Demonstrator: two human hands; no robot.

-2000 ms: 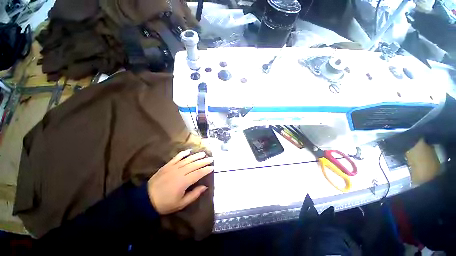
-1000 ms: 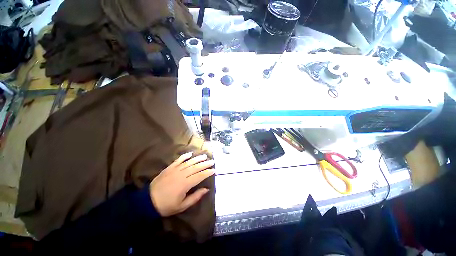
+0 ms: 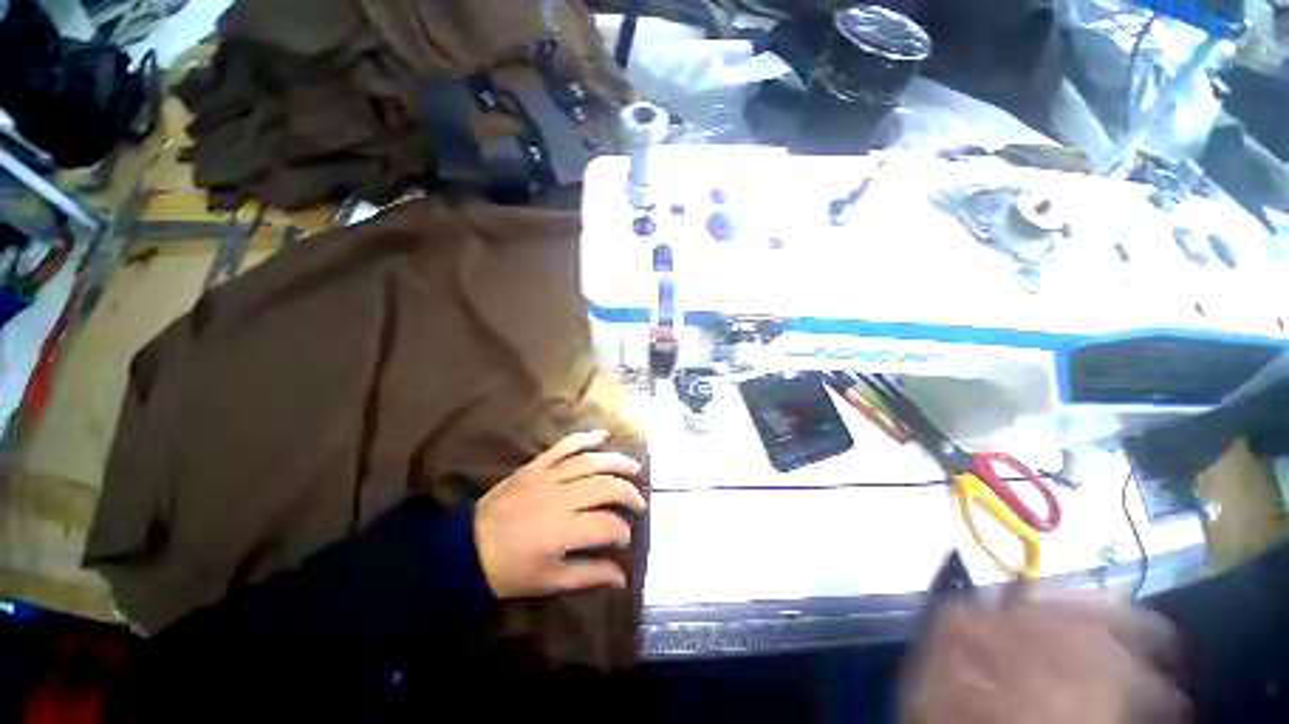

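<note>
A brown garment piece point(image 3: 325, 382) lies spread left of the needle area, its right edge by the presser foot point(image 3: 693, 393) of the white sewing machine point(image 3: 848, 262). My left hand point(image 3: 566, 521) rests palm down on the cloth's right part, just below the needle area, fingers slightly bent and a little apart; it presses on the cloth without a visible grip. My right hand point(image 3: 1046, 662) is blurred at the bottom right, in front of the table edge and cut off by the frame's lower edge; whether it holds anything cannot be told.
A phone point(image 3: 796, 422) lies under the machine arm, with red-and-yellow-handled scissors point(image 3: 1001, 521) and slim tools beside it. A brown cloth pile point(image 3: 304, 106) with dark straps point(image 3: 502, 135) is behind. A black cylinder point(image 3: 874, 54) and clear plastic stand behind the machine.
My right hand has come into view at the bottom right. The whole view has shifted, so the machine and cloth appear further right. My left hand stays on the cloth, its fingers more bent.
</note>
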